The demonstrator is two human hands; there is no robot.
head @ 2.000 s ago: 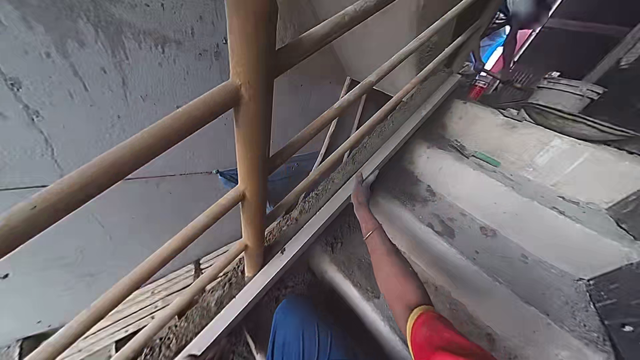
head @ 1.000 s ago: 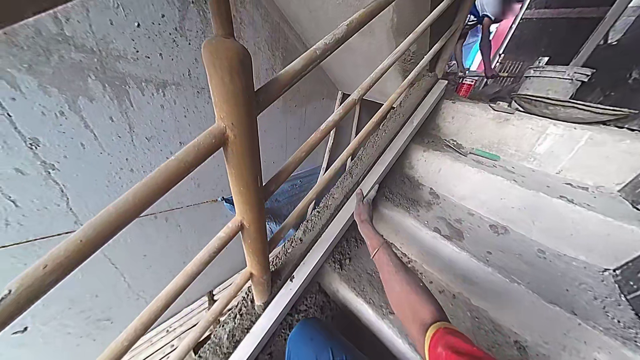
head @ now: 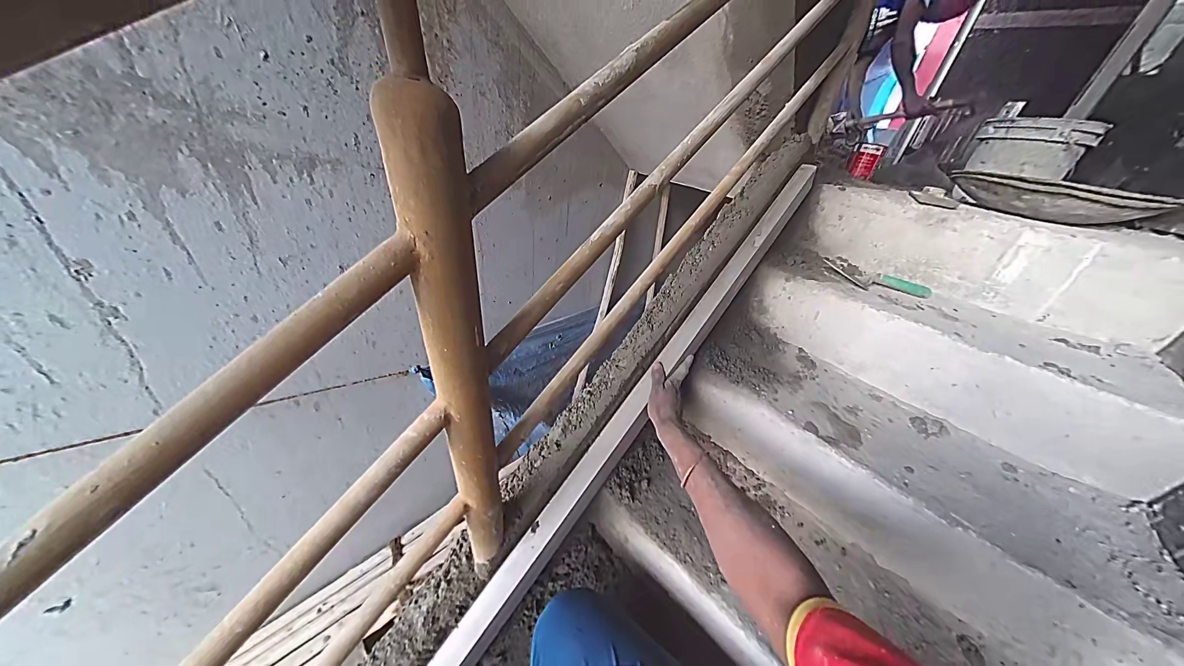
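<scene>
My right hand (head: 668, 393) grips the outer edge of a long, straight metal bar (head: 708, 319) about midway along its length. The bar slopes along the side of a concrete staircase, against a strip of rough mortar (head: 638, 347) at the foot of a brown metal railing (head: 435, 277). Its lower end runs out of view at the bottom. On a step to the right of the bar lies a trowel with a green handle (head: 904, 286). My left hand is out of view. A blue-clad knee (head: 592, 634) shows at the bottom.
Concrete steps (head: 925, 370) descend on the right. At the top stand a grey bucket (head: 1041, 146), a shallow pan (head: 1064, 196) and a red can (head: 866, 161). Another person's arm (head: 906, 60) reaches in there, holding a tool. Blue sheeting (head: 546, 356) hangs beyond the railing.
The view has shifted somewhat. My right hand stays on the bar. At the top, the other person's arm has moved, and a tool now shows in that hand.
</scene>
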